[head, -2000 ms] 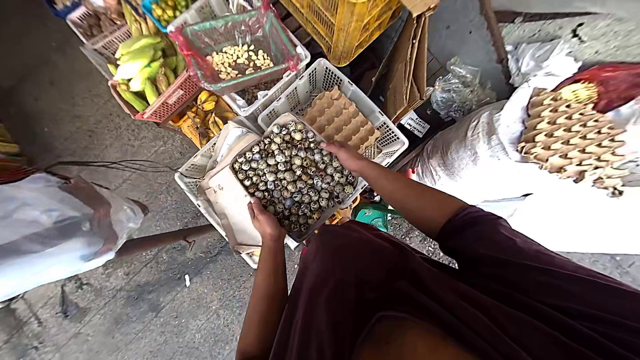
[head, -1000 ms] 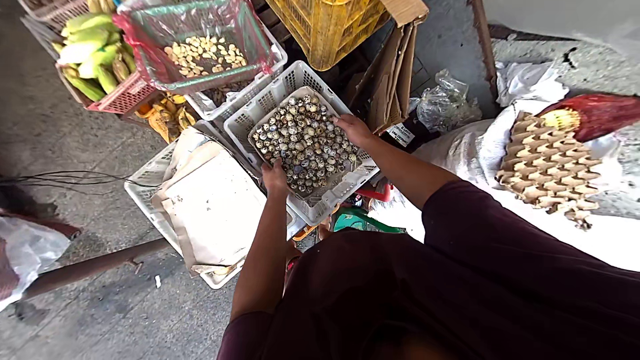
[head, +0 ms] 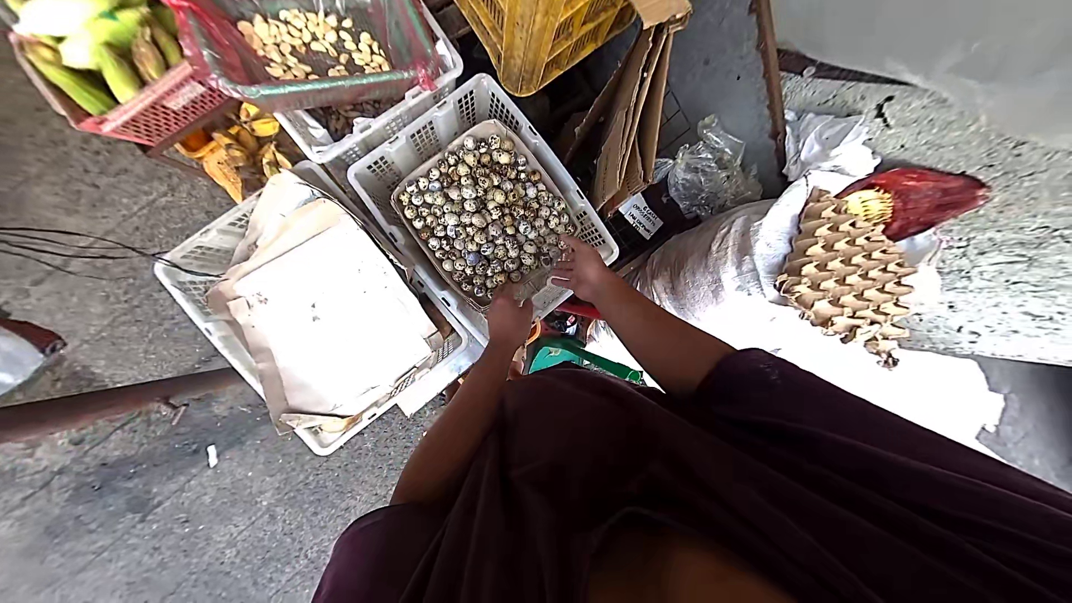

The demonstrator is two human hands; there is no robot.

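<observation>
Speckled quail eggs (head: 481, 213) fill a shallow cardboard tray (head: 416, 251), which lies inside a white plastic crate (head: 377, 167). My left hand (head: 509, 316) is at the tray's near edge, beside the lowest eggs; its fingertips are partly hidden, so its hold cannot be told. To its right, my right hand (head: 579, 270) touches or hovers over the eggs at the near right corner, its fingers spread. Left of this crate, a second white crate (head: 188, 272) holds stacked flat cardboard sheets (head: 331, 306).
A green-rimmed tray (head: 335, 90) of pale kernels or beans and a red basket (head: 159, 109) of corn stand at the upper left. Behind are a yellow crate (head: 544, 42) and folded cardboard (head: 632, 117). At right, an egg carton (head: 846, 268) rests by a banana blossom (head: 938, 201).
The tray of eggs, earlier held between both hands over the crates, now lies in the white crate. Both hands have moved to its near corner, and the right hand's fingers have spread.
</observation>
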